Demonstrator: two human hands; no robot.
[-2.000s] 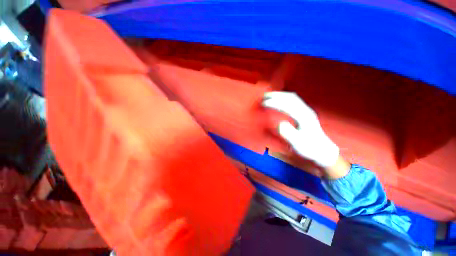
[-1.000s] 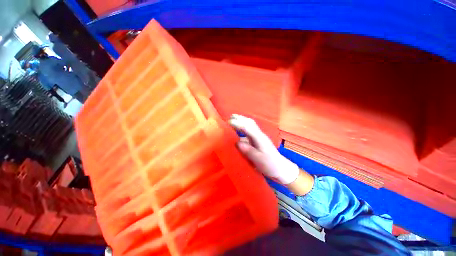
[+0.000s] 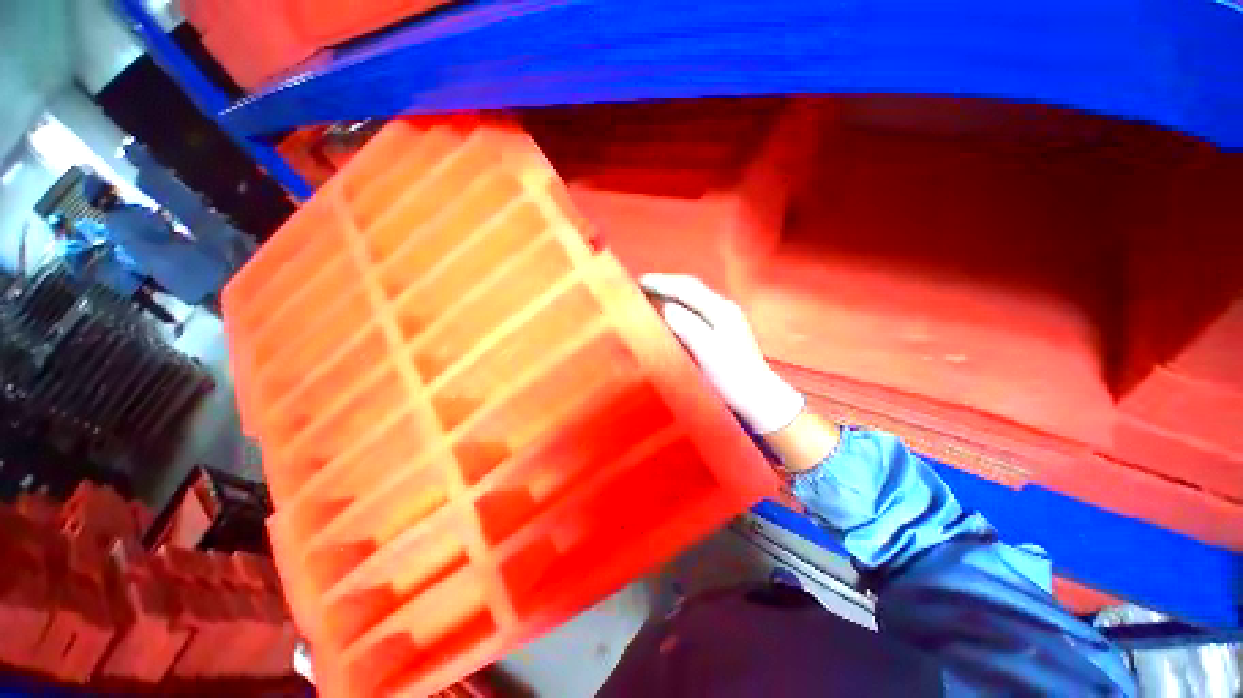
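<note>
A red-orange many-slot tray (image 3: 457, 409) is held up tilted in front of me, its two columns of narrow slots facing me. My right hand (image 3: 716, 348), in a white glove with the wrist bare above the cuff, grips the tray's right long edge; its fingertips are partly hidden at the rim. My left hand (image 3: 303, 663) shows only as a small white bit of glove at the tray's lower left edge; the rest is behind the tray or out of the picture.
A blue rack beam (image 3: 763, 52) crosses the top. Red tray stacks (image 3: 941, 321) lie on the shelf behind and right. More red stacks (image 3: 123, 600) and a black crate (image 3: 205, 507) are lower left. A person in blue (image 3: 171, 246) is blurred in the far left background.
The tray has turned from its side to show its slotted face and now leans more to the right. My right hand has moved from the shelf stack onto the tray's edge.
</note>
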